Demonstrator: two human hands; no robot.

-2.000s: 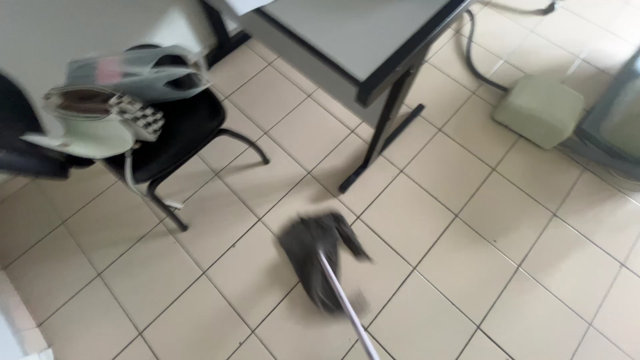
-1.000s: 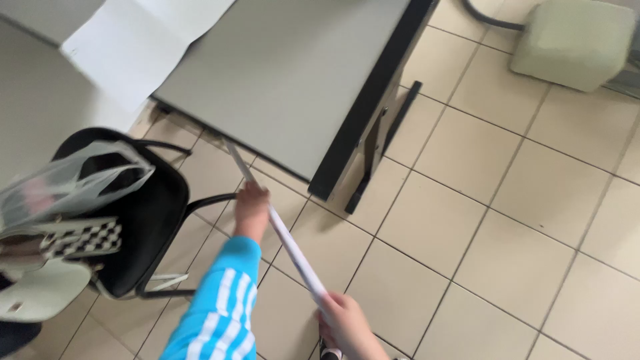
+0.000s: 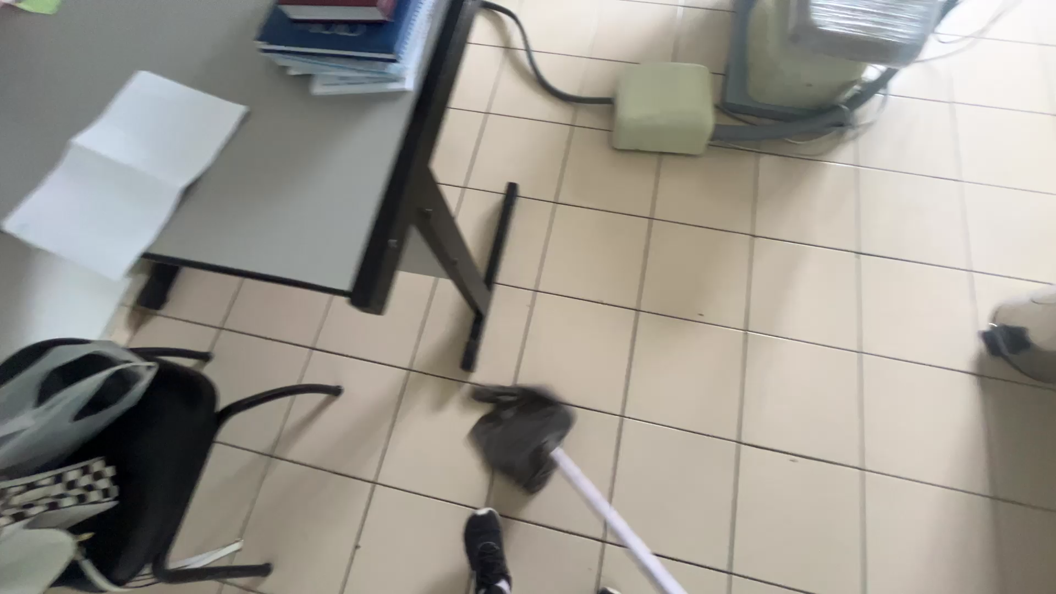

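Observation:
A dark cloth or bag-like head (image 3: 524, 433), blurred, lies on the tiled floor (image 3: 685, 346) near the foot of the table. From it a pale stick handle (image 3: 615, 524) runs down to the right and leaves the frame at the bottom. Neither my left hand nor my right hand shows, so what they hold is hidden. One black shoe (image 3: 485, 549) stands on the tiles just below the dark head.
At the left are a grey table (image 3: 272, 198) with a folded paper (image 3: 136, 169) and stacked books (image 3: 346, 41), and a black chair (image 3: 177, 429) bearing a plastic bag (image 3: 58, 412). A greenish box (image 3: 662, 107) with a cable (image 3: 544, 82) sits on the floor at upper right.
Both hands, seen on the stick a second ago, have left the view. The dark head, out of view then, shows again on the floor beside the table foot.

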